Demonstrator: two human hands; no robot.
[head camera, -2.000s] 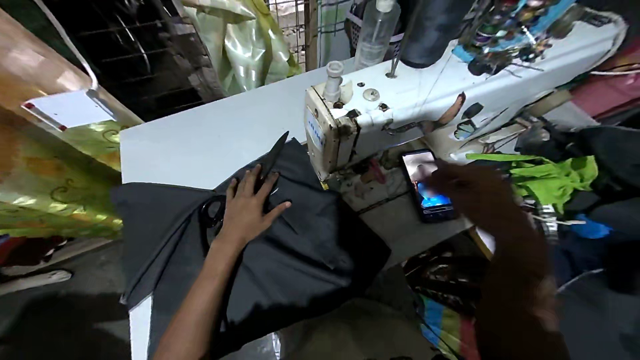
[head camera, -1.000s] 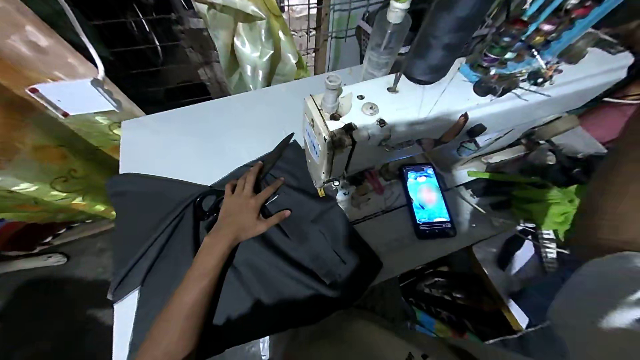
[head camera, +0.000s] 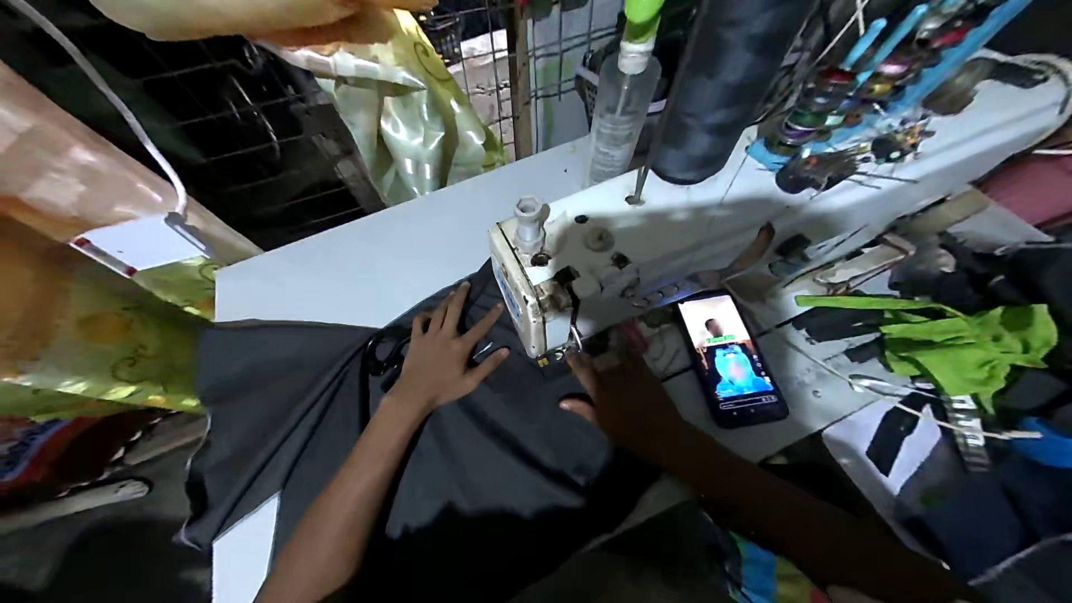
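Observation:
Dark grey fabric (head camera: 494, 469) lies over the left part of the white sewing table and runs up to the head of a white sewing machine (head camera: 603, 243). My left hand (head camera: 441, 356) rests flat on the cloth with its fingers spread, left of the machine's needle end. Beside and under it, black-handled scissors (head camera: 387, 352) lie on the fabric, their blades partly hidden by the hand. My right hand (head camera: 615, 394) is at the needle and presser foot area, its fingers in shadow; whether they grip anything is unclear. Right of it lies a phone (head camera: 729, 356) with a lit screen.
Behind the machine stand a clear plastic bottle (head camera: 621, 109) and a dark thread cone (head camera: 712, 92). A blue rack (head camera: 904, 100) with bobbins sits on the machine. Green cloth scraps (head camera: 971, 339) lie at right. A shiny curtain (head camera: 410, 126) hangs behind the table.
My right hand, over the phone two seconds ago, has moved to the machine's needle area. The scissors and fabric have shifted toward the machine with my left hand. The phone's screen shows a different picture.

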